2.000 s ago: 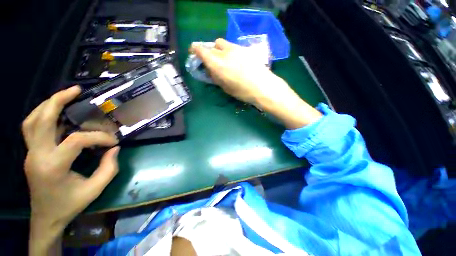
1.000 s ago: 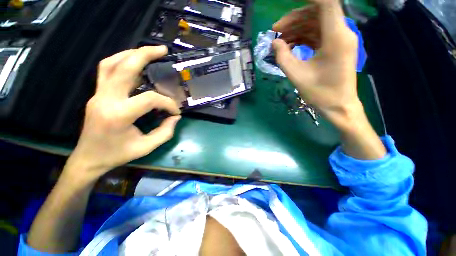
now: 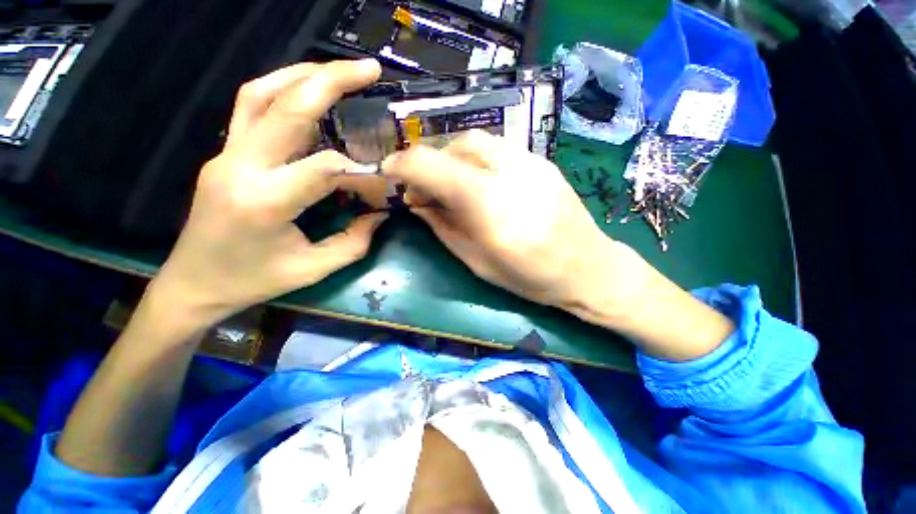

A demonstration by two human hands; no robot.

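Observation:
My left hand (image 3: 276,196) holds a phone housing (image 3: 470,108) by its left end, open side up and tilted, over the black foam tray. The housing shows an orange tab (image 3: 413,129), a silver-grey inner area and white strips. My right hand (image 3: 502,206) is at the housing's near edge, its thumb and fingertips close together beside my left fingertips. Whether the right fingertips pinch a small part is hidden. A round clear bag with black parts (image 3: 601,92) lies open to the right of the housing.
A labelled bag (image 3: 699,112) with coppery-silver strips spilling out leans at a blue bin (image 3: 715,50). Small black parts (image 3: 600,187) lie loose on the green mat (image 3: 522,286). A foam tray with more housings (image 3: 427,38) stands behind; another housing (image 3: 35,80) is far left.
My right hand has moved left from the bag of black parts to the near edge of the housing. My left hand still holds the housing. The bags are now uncovered.

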